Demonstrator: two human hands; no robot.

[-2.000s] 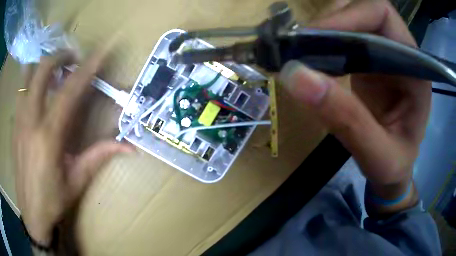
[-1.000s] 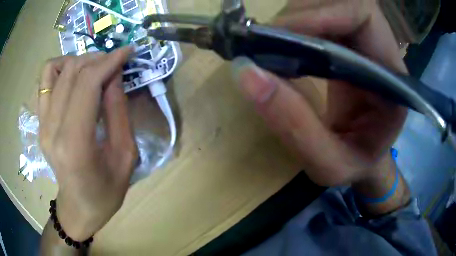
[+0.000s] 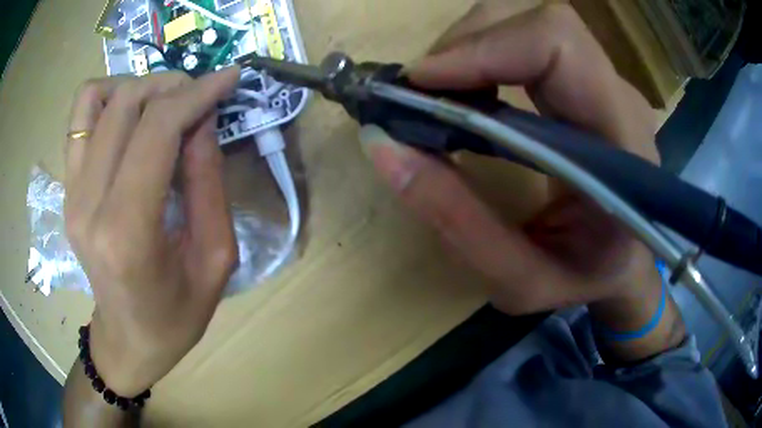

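The white socket housing (image 3: 294, 94) lies open at the top left, cut off by the picture's top edge. Inside are a green circuit board, a yellow transformer (image 3: 185, 27), thin wires and brass strips. My left hand (image 3: 150, 184) reaches over the housing's near side, thumb and index finger pinched together at a spot inside; a thin wire seems to be between them, partly hidden. My right hand (image 3: 526, 167) holds the soldering iron (image 3: 468, 117) like a pen. Its tip is close to my left fingertips; contact cannot be told. A white power cord (image 3: 287, 188) leaves the housing's near edge.
A crumpled clear plastic bag (image 3: 259, 247) lies around the cord, partly under my left hand, and shows again at the far left. The work lies on a tan cardboard sheet (image 3: 368, 309). A cardboard tray (image 3: 639, 50) stands at the top right. The sleeve solder tube (image 3: 585, 196) runs along the iron.
The housing has moved to the upper left and turned, its cord now pointing towards me. My left hand has come onto it and pinches inside. The iron has moved left and rolled, its tip now at my left fingertips.
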